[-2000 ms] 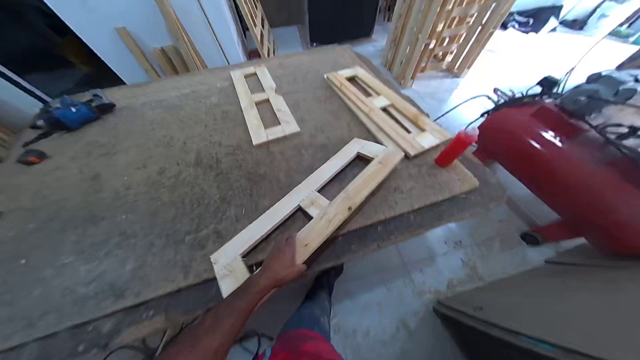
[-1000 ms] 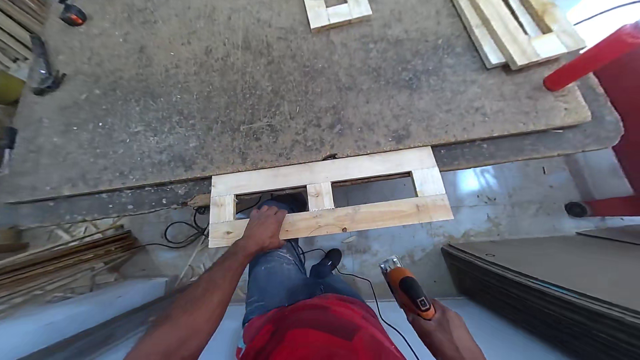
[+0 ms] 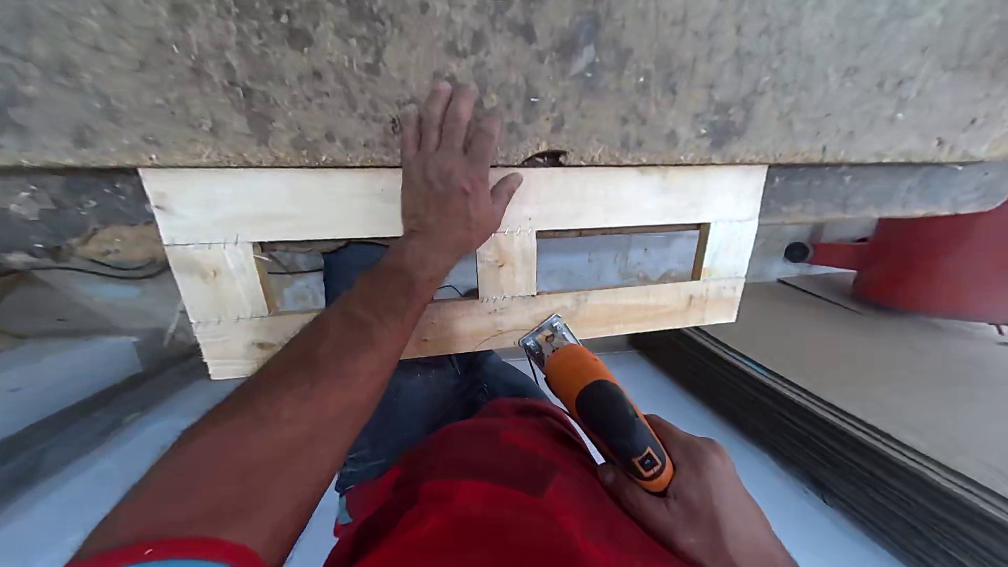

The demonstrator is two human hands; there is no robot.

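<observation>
A pale wooden frame (image 3: pixel 630 311) with two openings juts out from the near edge of the worktable, and stitch-like marks run along its joints. Flat across its far rail and onto the tabletop lies my left hand (image 3: pixel 453 177), palm down, fingers slightly apart, holding nothing. My right hand (image 3: pixel 693 488) grips the rear of an orange and black jigsaw (image 3: pixel 610 409). The jigsaw's metal base rests at or just over the outer edge of the near rail, right of the middle. A thin curved line is drawn on that rail beside the base. The blade cannot be made out.
The stained worktable (image 3: pixel 276 87) spans the far side. Stacked sheets (image 3: pixel 850 378) stand at the right, below a red tank (image 3: pixel 937 264). Dark cables (image 3: pixel 118 272) hang under the table at the left. My legs are beneath the frame.
My left hand has moved from the frame's near rail to its far rail and the tabletop. The jigsaw in my right hand has come up to the near rail. The view is closer over the frame.
</observation>
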